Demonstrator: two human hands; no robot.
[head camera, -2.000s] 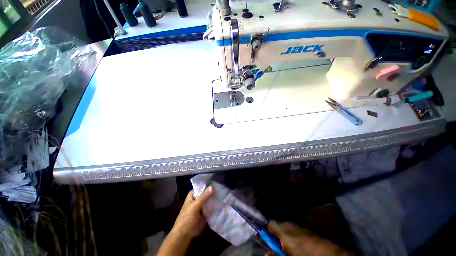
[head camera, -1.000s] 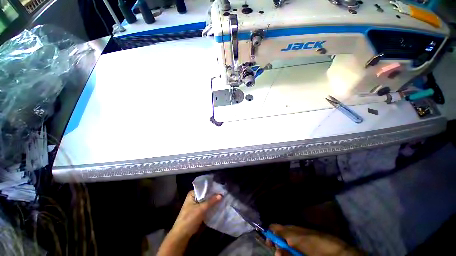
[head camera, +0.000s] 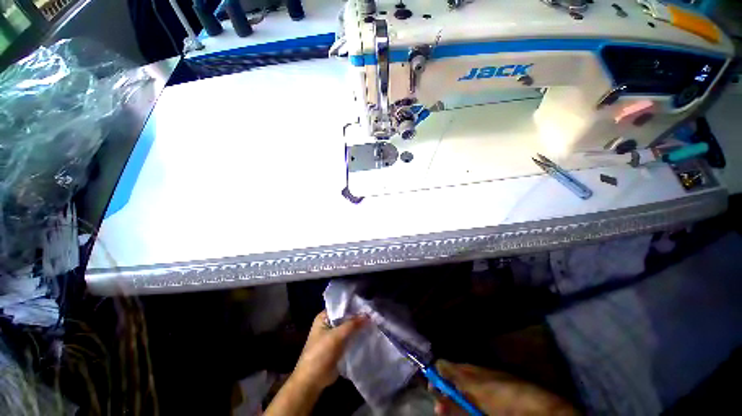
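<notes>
A pale grey-lilac fabric piece (head camera: 376, 366) hangs below the table's front edge, over a dark area. My left hand (head camera: 327, 351) grips its left side, thumb on top. My right hand (head camera: 488, 392) holds the blue-handled fabric scissors (head camera: 443, 383). Their dark blades point up and left and lie at the fabric's right part, near my left thumb. Whether the blades are open or cut through the cloth is too blurred to tell. The lower part of my right hand is dark and partly cut off by the bottom edge.
The white JACK sewing machine (head camera: 488, 73) stands behind the white table (head camera: 244, 179). Thread snips (head camera: 563, 177) and a teal-handled tool (head camera: 686, 152) lie at the right. A tape measure (head camera: 325, 263) runs along the front edge. A clear plastic bag (head camera: 57, 138) is left; grey cloth (head camera: 659, 325) hangs right.
The fabric and my left hand have shifted slightly to the right, and the cloth hangs differently. The scissors changed angle after the first frame, their handle moving lower right. The table items stay put.
</notes>
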